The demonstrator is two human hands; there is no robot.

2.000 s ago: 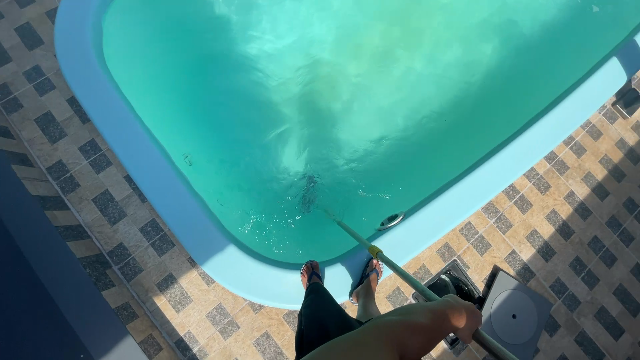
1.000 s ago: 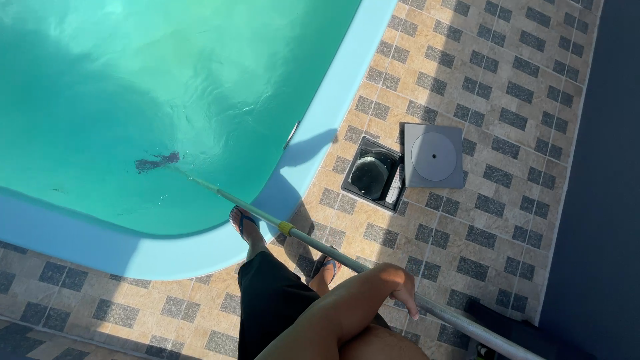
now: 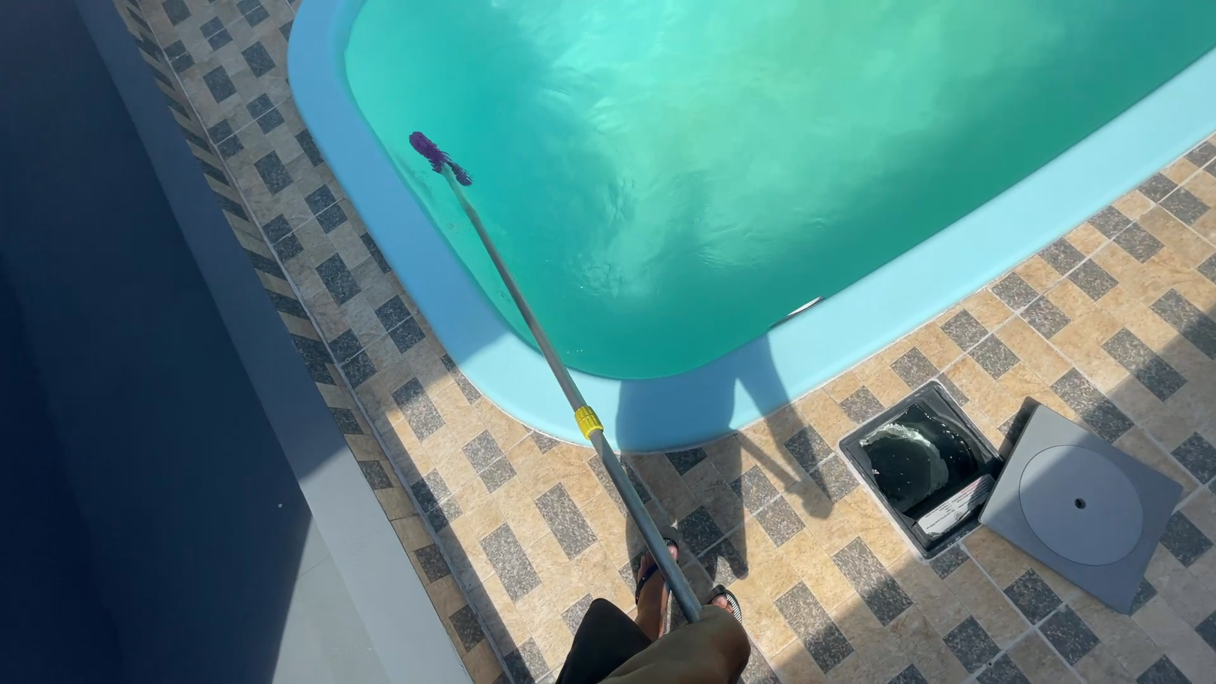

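A telescopic pole [image 3: 535,328] with a yellow collar [image 3: 588,422] runs from the bottom of the head view up to the left over the pool's edge. At its far end, a purple brush head [image 3: 440,158] is in the green water near the pool's left wall. My left hand [image 3: 714,638], seen from the back at the bottom edge, is closed around the pole; its fingers are hidden. My right hand is out of view.
The pool's pale blue rim [image 3: 532,380] curves ahead of my sandalled feet [image 3: 655,579]. To the right, an open skimmer box [image 3: 917,456] lies in the tiled floor beside its grey lid [image 3: 1080,503]. A dark wall [image 3: 142,380] stands at left.
The brush head has moved along the water to the pool's left side, and the pole now slants up and left from my feet. The view has turned greatly.
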